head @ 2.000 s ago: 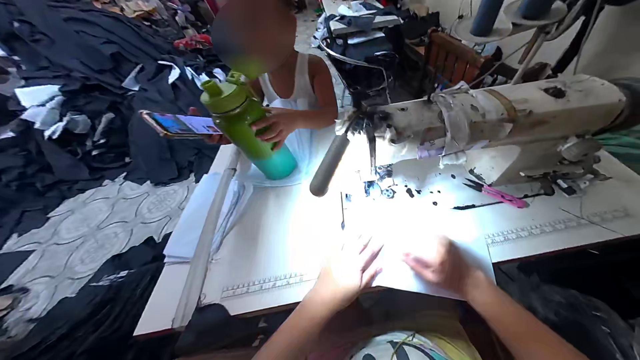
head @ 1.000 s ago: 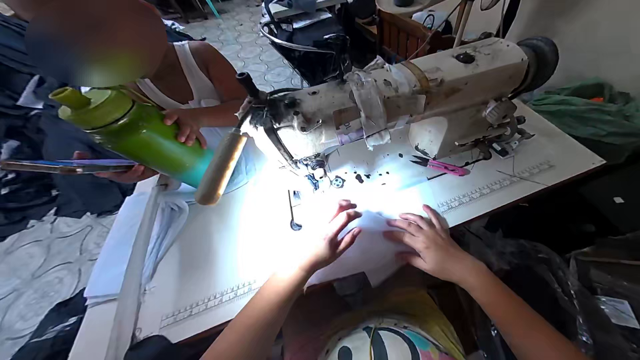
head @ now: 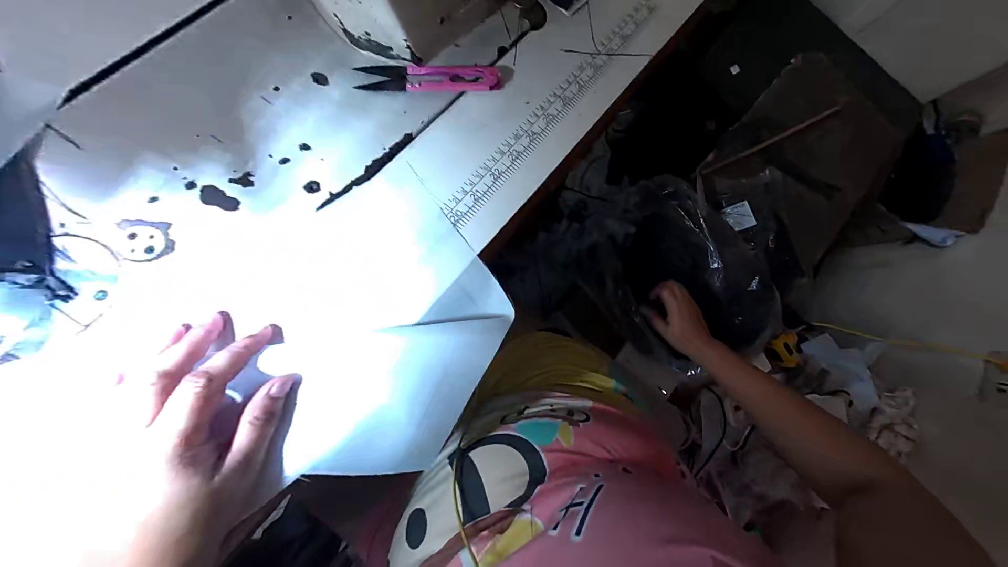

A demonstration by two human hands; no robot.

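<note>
My left hand [head: 216, 409] rests with spread fingers on a white sheet [head: 370, 394], which lies on the sewing table and reaches past its front edge. Bright light washes out that area. At the right, my right hand [head: 679, 319] is beside a clear plastic bag with dark contents [head: 709, 244]; whether its fingers grip the bag I cannot tell. Pink thread snips [head: 453, 78] lie on the table near the base of the sewing machine [head: 386, 27]. The needle area at the far left is only partly in view.
A printed ruler scale [head: 543, 118] runs along the table's front edge [head: 583, 146]. Right of the table are a brown cardboard piece [head: 803, 142], a yellow object [head: 785, 349] and crumpled fabric scraps [head: 894, 421]. Dark chipped patches mark the tabletop.
My right hand has left the white sheet and moved right, off the table, to the plastic bag. My left hand stays on the sheet. The view has swung right and down.
</note>
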